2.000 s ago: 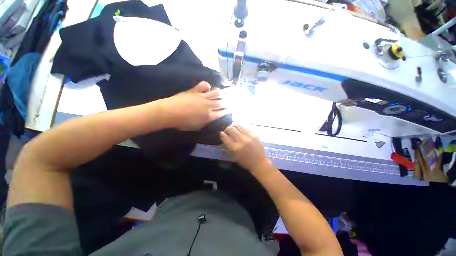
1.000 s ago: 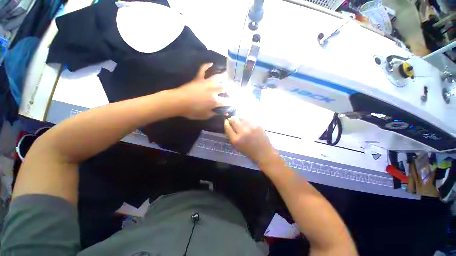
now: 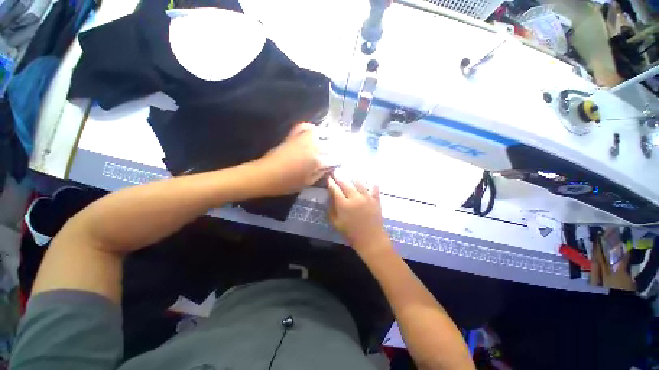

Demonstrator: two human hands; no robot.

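A black garment (image 3: 231,119) lies spread on the white table left of the sewing machine's needle area, its round opening showing white. My left hand (image 3: 295,160) is on the garment's right edge, fingers curled together on the cloth just below the needle area. My right hand (image 3: 354,206) is close beside it, its fingertips meeting the cloth edge near my left fingers. The white Jack machine head (image 3: 448,141) reaches in from the right. Bright lamp glare hides the presser foot, needle and seam edge.
A ruler strip (image 3: 462,249) runs along the table's front edge. Black-looped snips (image 3: 485,194) lie under the machine arm. A red-handled tool (image 3: 575,256) is at the table's right end. Dark cloth (image 3: 36,83) hangs at the far left. A white plastic basket (image 3: 462,6) stands behind the machine.
My left hand has closed up and moved slightly down, with the thumb drawn in. My right hand has turned more upright. The garment's lower part is flatter and shows less below my left arm.
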